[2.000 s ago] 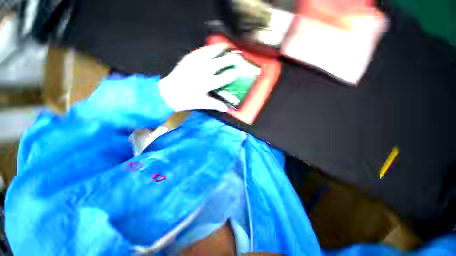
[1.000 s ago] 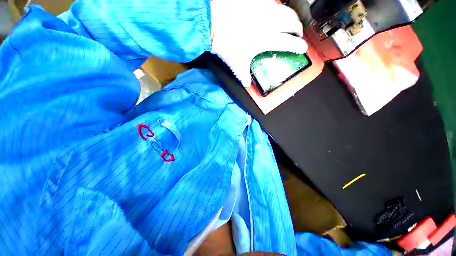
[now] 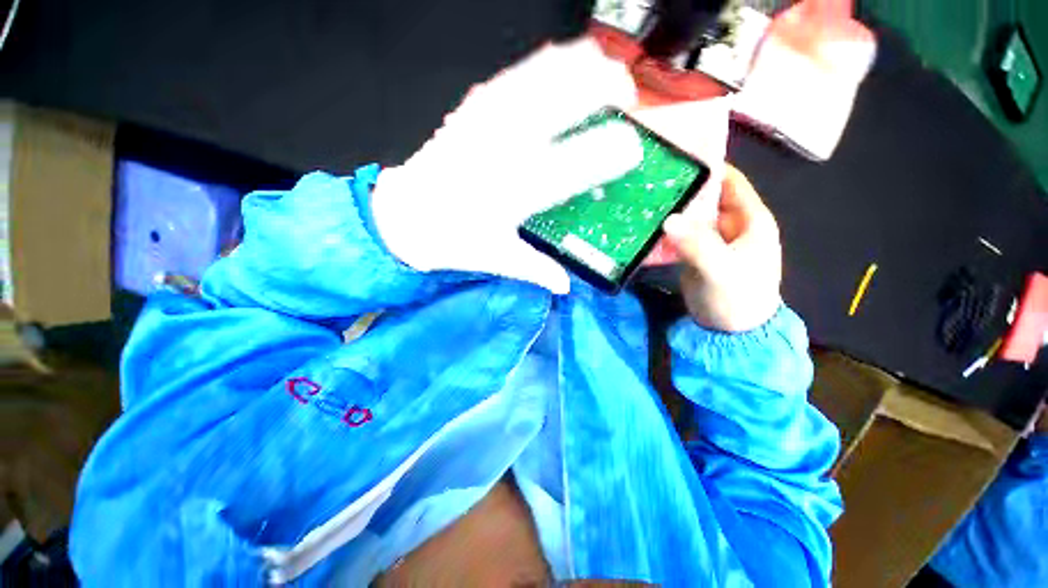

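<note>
A green circuit board in a thin black housing (image 3: 626, 218) is held tilted in front of my chest. My left hand (image 3: 517, 149), in a white glove, grips it from the left, with fingers across the board's upper left part. My bare right hand (image 3: 730, 253) holds its right edge with the thumb. A pink-red foam pad (image 3: 701, 118) shows behind the unit, mostly hidden by the unit and hands. No screwdriver can be made out.
The screw feeder (image 3: 726, 55) stands behind the pad, beside a pale pink sheet (image 3: 810, 80). Another unit (image 3: 1017, 71) lies on the green belt (image 3: 942, 52). A yellow stick (image 3: 862, 289) and dark cables (image 3: 969, 308) lie on the black mat. A violet bin (image 3: 172, 224) and cartons (image 3: 60, 218) are below.
My right hand has come into view and taken hold of the unit's right edge. The unit now shows more of its face, and a unit shows on the belt. The camera view has shifted.
</note>
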